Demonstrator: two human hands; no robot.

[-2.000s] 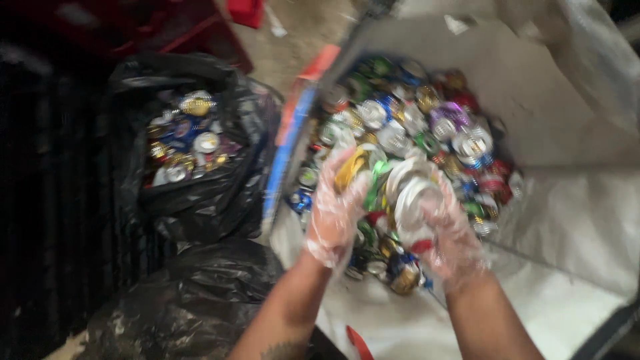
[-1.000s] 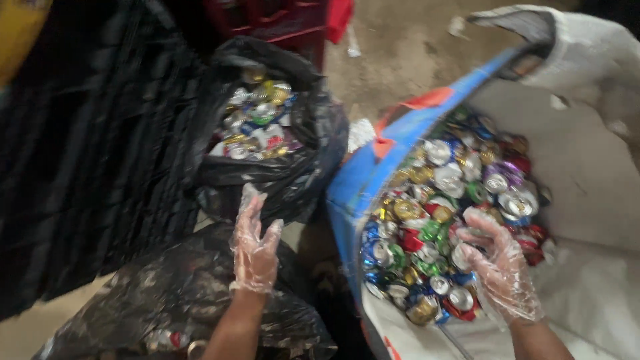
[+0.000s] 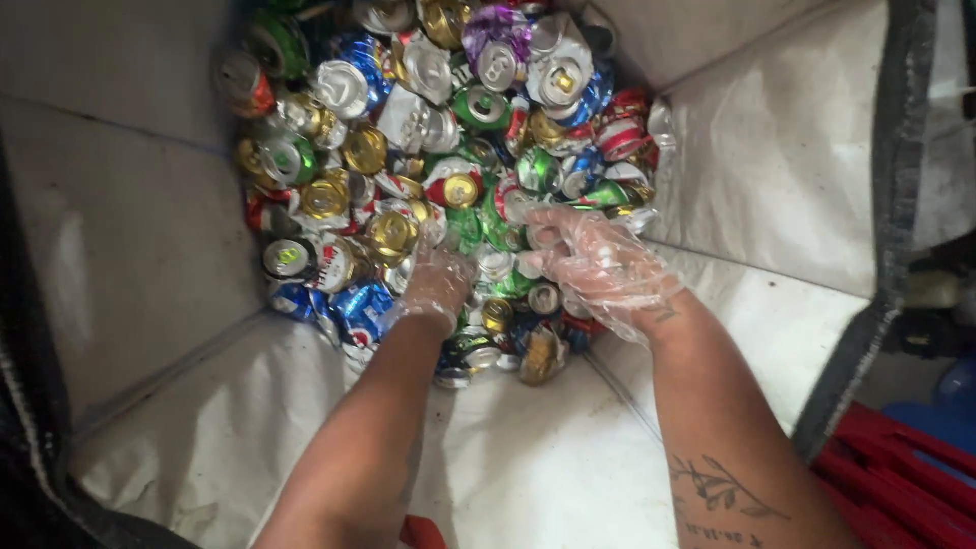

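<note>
Crushed aluminium drink cans (image 3: 364,149) in gold, green, red, blue and silver lie heaped at the bottom of a large white woven bag (image 3: 518,457). Both my hands wear thin clear plastic gloves and reach down into the heap. My left hand (image 3: 438,278) is low among the cans left of centre, its fingertips partly hidden, so its hold cannot be told. Right of it, my right hand (image 3: 602,263) touches cans near the middle with bent fingers; whether it grips one is unclear. A crushed blue can (image 3: 361,309) lies just left of my left hand.
The bag's pale walls rise around the heap, with a dark bound edge (image 3: 888,252) at the right. Outside it, at the lower right, are a red plastic crate (image 3: 892,473) and a blue object (image 3: 957,389). A red strap-like piece (image 3: 422,531) shows at the bottom edge.
Two seconds ago both hands held cans over the heap; one second ago they were apart, the left near the black bags. Now both are down among the cans. The view has shifted into the white bag.
</note>
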